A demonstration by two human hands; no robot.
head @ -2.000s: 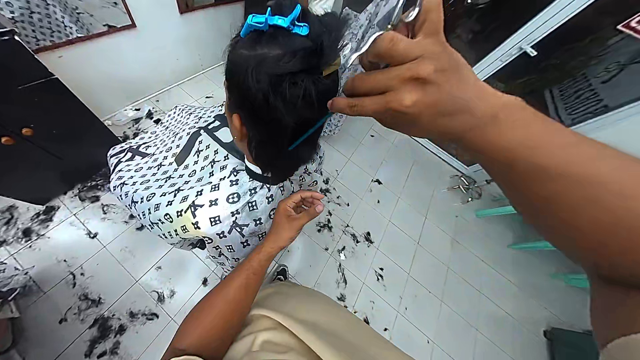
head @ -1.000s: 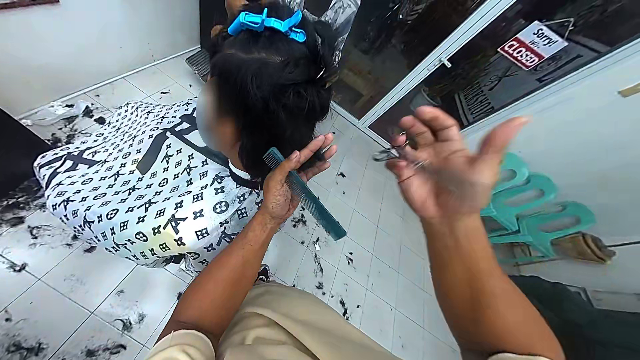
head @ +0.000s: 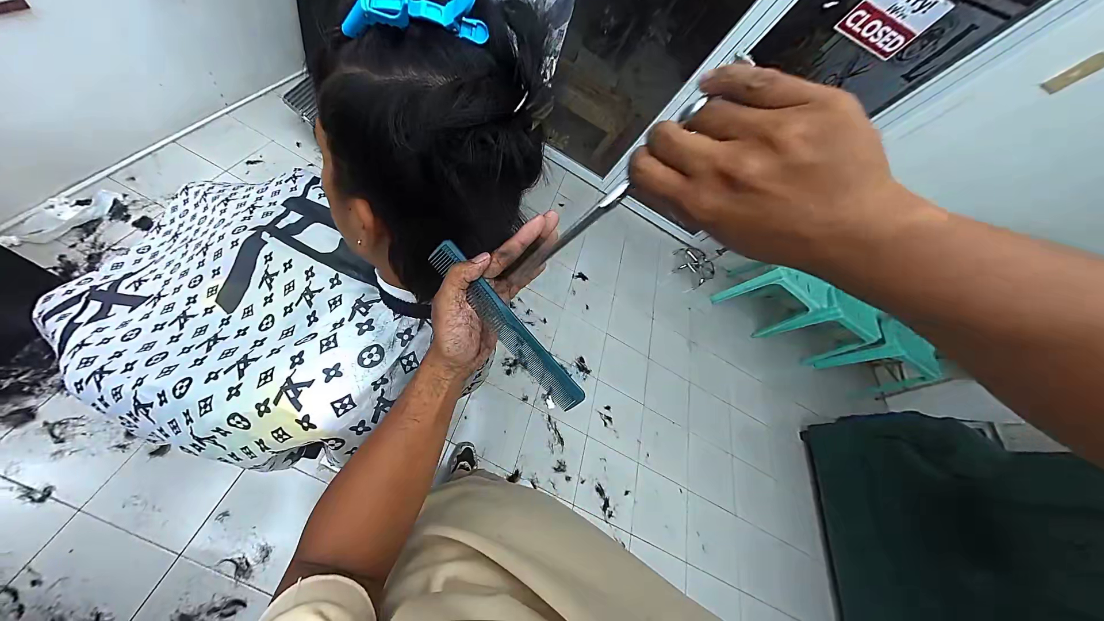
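A seated person with dark hair (head: 431,147) wears a white patterned barber cape (head: 285,345). Blue hair clips (head: 416,15) hold the hair on top. My left hand (head: 470,315) grips a teal comb (head: 517,332) under the thumb, just behind the neck, with a section of hair between or beside its extended fingers. In my right hand (head: 759,164) are metal hair scissors (head: 595,216), their blades pointing down-left to my left fingertips. Whether the blades touch the hair cannot be told.
Cut hair (head: 604,500) lies scattered on the tiled floor (head: 690,517). Green plastic chairs (head: 828,306) stand at the right, near a glass door (head: 655,78) with a hanging sign. A dark green cloth (head: 940,517) covers something at the lower right. A dark object is at the left edge.
One second ago my right hand was apart from the hair with its fingers spread; it has closed around the scissors and swung their blades to my left hand. My left hand still holds the comb.
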